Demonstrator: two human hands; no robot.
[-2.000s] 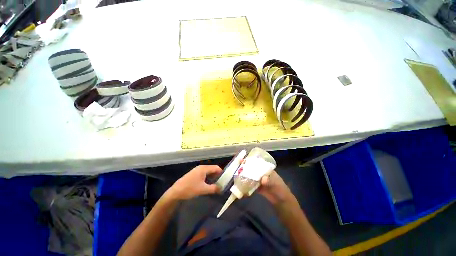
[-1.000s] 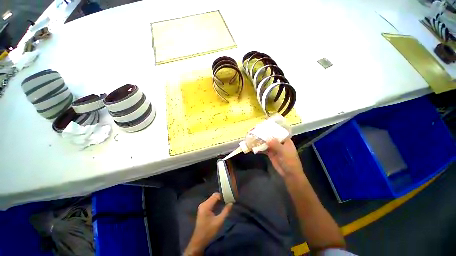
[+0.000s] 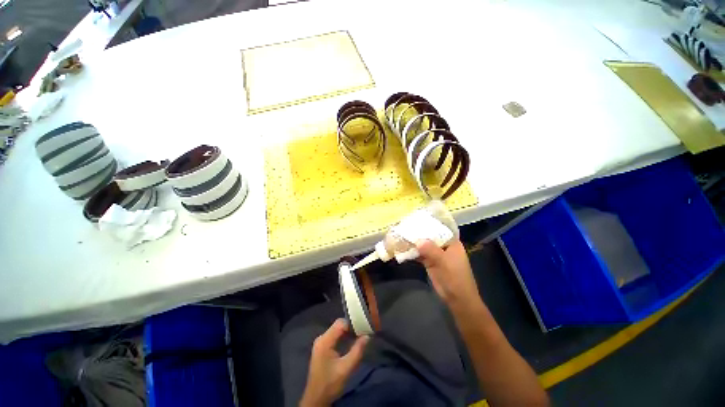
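My left hand [image 3: 334, 359] grips the lower end of a narrow white and dark band [image 3: 354, 300] over my lap, in front of the table edge. The band stands nearly upright, with brown showing on its right side. My right hand [image 3: 447, 270] holds the glue bottle [image 3: 419, 230], tilted down to the left. Its pale nozzle tip is at the band's upper end; contact is too small to tell. Open curved bands stand on the yellow work board [image 3: 318, 195], a long row [image 3: 429, 147] at right and a smaller group [image 3: 361, 135] beside it.
Stacked striped bands [image 3: 208, 184] and a crumpled white cloth [image 3: 137, 226] lie on the white table [image 3: 191, 274] at left. A second yellow board [image 3: 306, 71] lies farther back, a small grey tag [image 3: 514, 109] at right. Blue bins [image 3: 556, 262] stand below the table edge.
From two seconds ago, the band has been turned upright in my left hand, and the bottle has moved up and right with its nozzle brought to the band's upper end. The view has shifted.
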